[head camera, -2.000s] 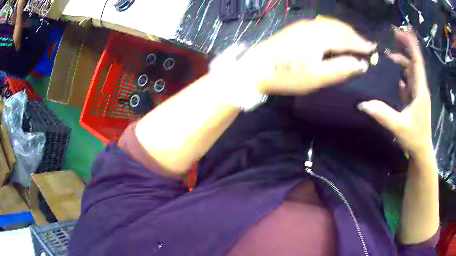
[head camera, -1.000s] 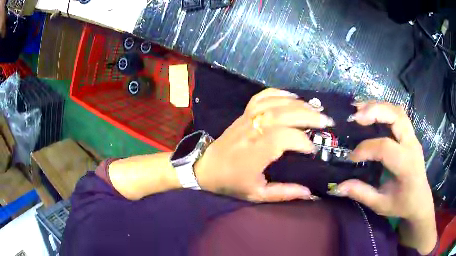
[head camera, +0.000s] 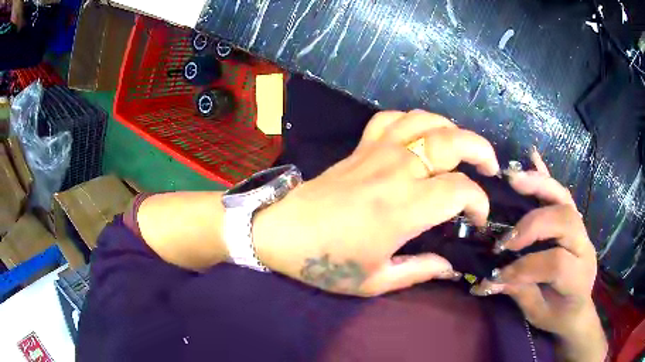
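Observation:
A black speaker body (head camera: 431, 244) lies at my lap by the bench edge, largely hidden under both hands. My left hand (head camera: 361, 212), with a watch and ring, spans it from the left, thumb on the near side and fingers on the far side. My right hand (head camera: 555, 258) grips its right part with bent fingers. Small metal parts (head camera: 465, 228) show in a slot between the hands. A yellow speck (head camera: 469, 278) sits between the thumbs. A small pale round piece (head camera: 515, 167) shows by the right fingertips.
The bench (head camera: 424, 63) is covered in shiny black film. A red crate (head camera: 170, 127) at the left holds several black cylinders with pale rings (head camera: 205, 104) and a pale yellow block (head camera: 269, 104). Cartons (head camera: 95, 212) and a dark lattice crate (head camera: 78, 145) stand further left.
The speaker body was dark and blurred, then its slot with red and metal parts showed openly. Now my left fingers have moved right over the slot, and my right fingers have drawn closer.

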